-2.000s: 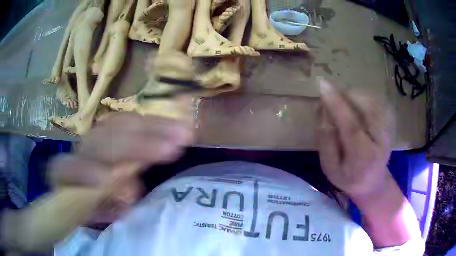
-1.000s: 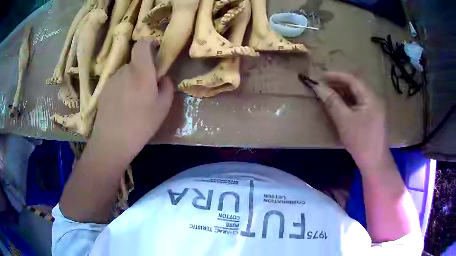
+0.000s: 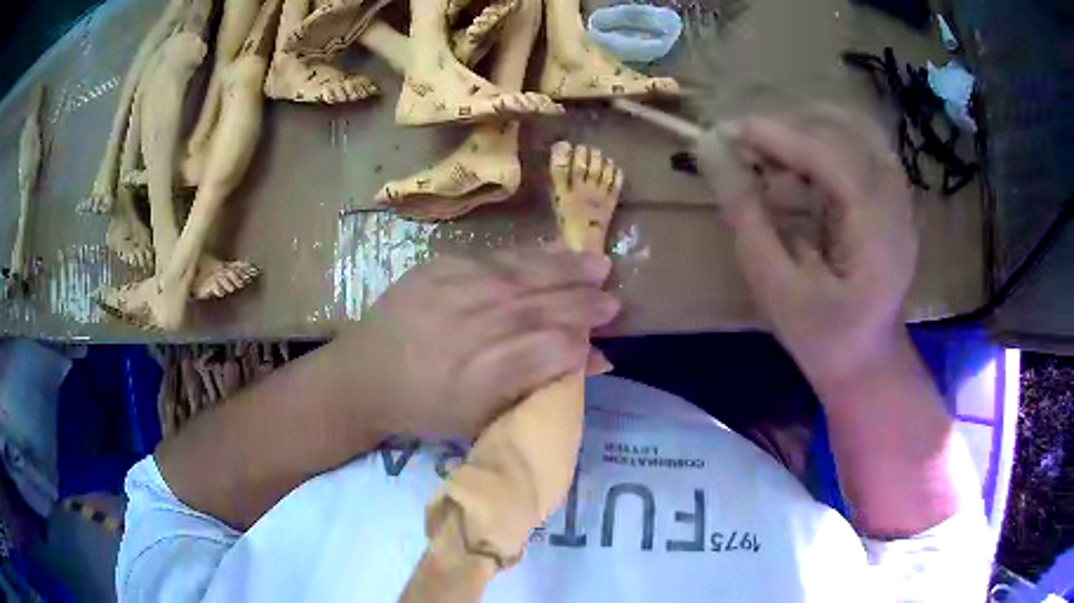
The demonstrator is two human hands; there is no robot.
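A tan-yellow model leg [image 3: 530,459] lies along the wearer's front, its foot [image 3: 585,194] pointing away over the table edge, toes up. My left hand [image 3: 495,318] is closed round its ankle, slightly blurred. My right hand [image 3: 819,230] is to the right of the foot, fingers pinching a pale thin glue stick [image 3: 662,119] whose end points left, clear of the toes. A small black strap piece [image 3: 684,161] lies on the cardboard by the right fingertips. The white glue dish [image 3: 635,32] stands at the back; no stick rests across it.
Several model legs [image 3: 224,118] are piled at the left and back. A loose foot [image 3: 453,177] lies behind my left hand. A black strap heap [image 3: 930,136] and white scrap [image 3: 952,88] are at the far right. Blue crates [image 3: 130,395] stand below the table edge.
My left hand has moved right from the pile and now holds a leg. The black bit between my right fingers is now on the table, and my right hand holds the stick from the dish.
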